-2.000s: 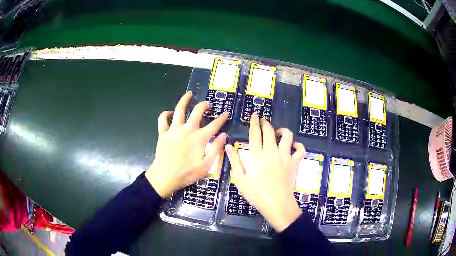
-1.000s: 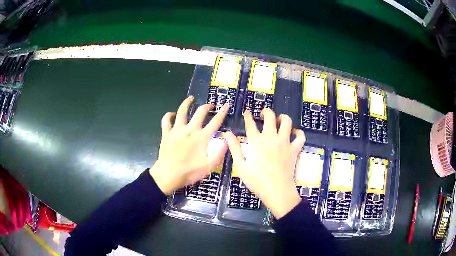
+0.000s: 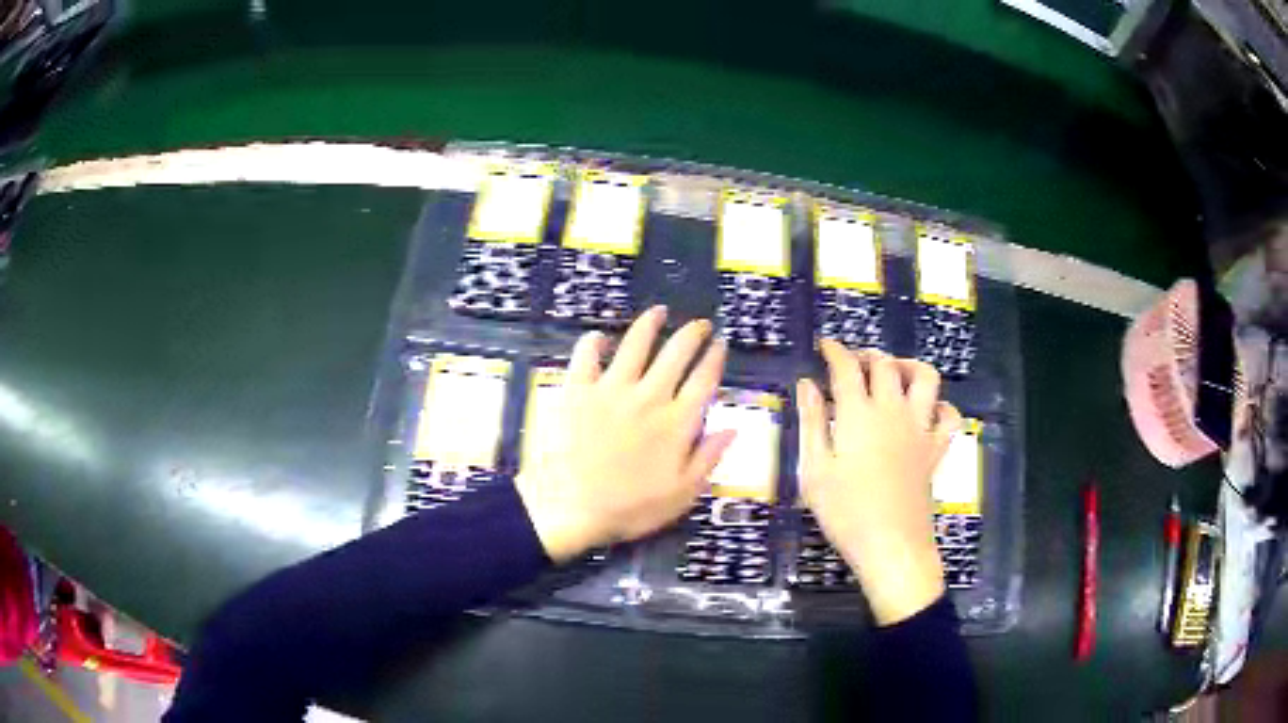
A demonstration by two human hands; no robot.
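Note:
A clear blister tray (image 3: 664, 600) lies on the dark-green bench with yellow-and-black keypad phones in two rows. Their screens glow white, as on the top-left phone (image 3: 510, 206). My left hand (image 3: 622, 431) is spread over the lower row, fingertips near the gap between the rows, and covers much of one phone. My right hand (image 3: 876, 459) is over the lower row further right, its index fingertip at the lower end of an upper-row phone (image 3: 848, 269). Neither hand holds anything. The lower-row phones under the hands are partly hidden.
A red pen (image 3: 1088, 572) and a small dark block (image 3: 1195, 586) lie right of the tray. A pink ribbed round object (image 3: 1164, 379) stands behind them. A pale strip (image 3: 254, 164) separates the bench from the green conveyor (image 3: 636, 85). Red items show at lower left.
Both hands have moved right across the tray, from the left columns to further columns. The view has shifted, so the tray appears further left. The fingers of my left hand are straighter.

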